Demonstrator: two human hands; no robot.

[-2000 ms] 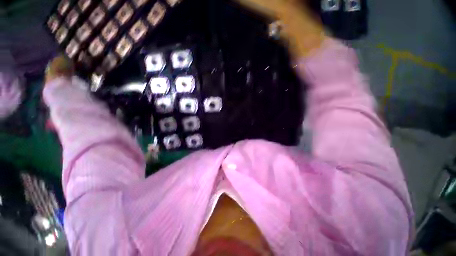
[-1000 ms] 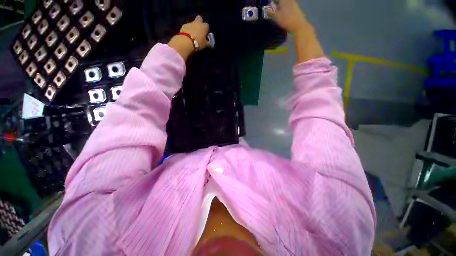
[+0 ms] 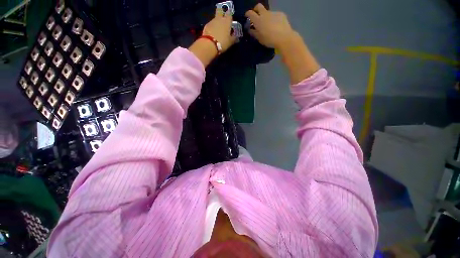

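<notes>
My left hand [image 3: 220,31], with a red bracelet, is at the right end of a black pocketed tray [image 3: 166,17]. A silver-white part [image 3: 235,29] shows at its fingers. Another silver-white part [image 3: 225,8] is just beyond its fingertips. My right hand [image 3: 270,26] is right beside it, fingers bent over the tray's right edge; a small pale spot shows at its fingertips, too unclear to name. A tilted tray of copper-pink parts [image 3: 59,59] is at the upper left. Several silver-white parts [image 3: 103,105] sit in pockets left of my left sleeve.
More black trays [image 3: 202,128] lie below my hands, close to my body. Green mat [image 3: 239,95] shows at the bench's right side. Grey floor with a yellow line [image 3: 370,90] is on the right. A white slip [image 3: 45,136] and a small red piece [image 3: 21,170] are at the left.
The view has shifted. My left hand has moved right, with the part still at its fingers. My right hand has come left and closer to it, away from where it touched a silver-white part.
</notes>
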